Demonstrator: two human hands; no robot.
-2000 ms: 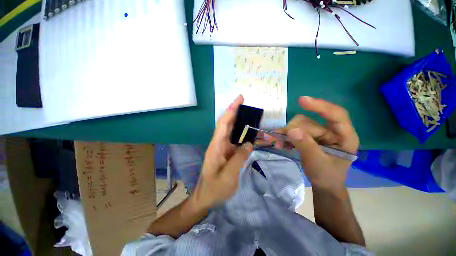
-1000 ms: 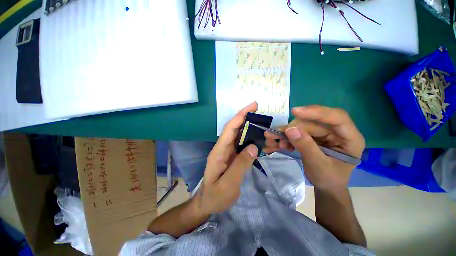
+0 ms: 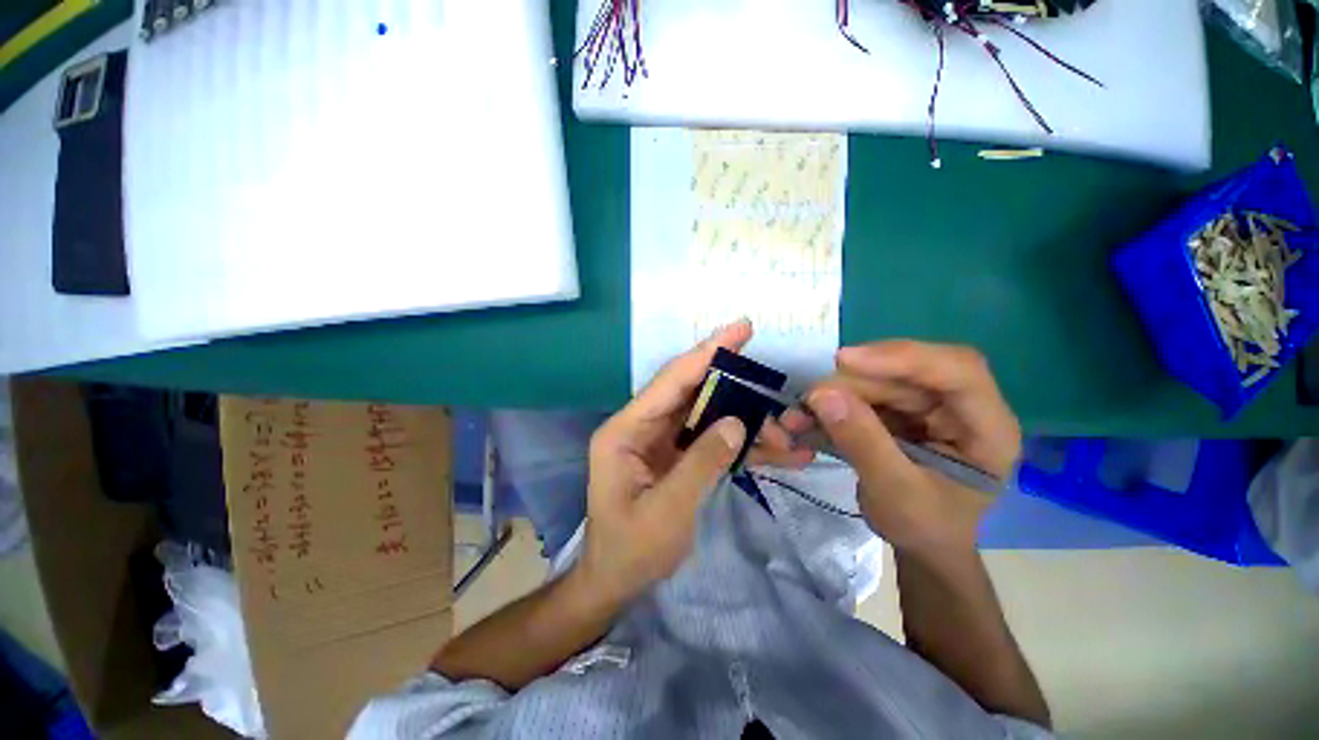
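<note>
A small black rectangular module [image 3: 735, 399] with a pale yellow strip along its left edge is held in my left hand [image 3: 651, 470], the thumb on its face. A thin dark lead hangs below it. My right hand [image 3: 919, 448] holds grey tweezers [image 3: 943, 461] between thumb and fingers. Their tip is at the module's right side; exact contact is hidden by the fingers. The white adhesive liner sheet [image 3: 663, 246] with rows of pale yellow pieces lies just beyond my hands.
White foam boards stand at left [image 3: 347, 174] and back right [image 3: 882, 87], the latter bearing wired modules. A black housing [image 3: 91, 203] lies far left. A blue bin [image 3: 1169, 275] of cream strips is right. A cardboard box [image 3: 340, 549] stands below left.
The tweezers' tip has moved from the yellow strip to the module's right side. The module has turned slightly and sits a little lower. A thin lead now shows below it.
</note>
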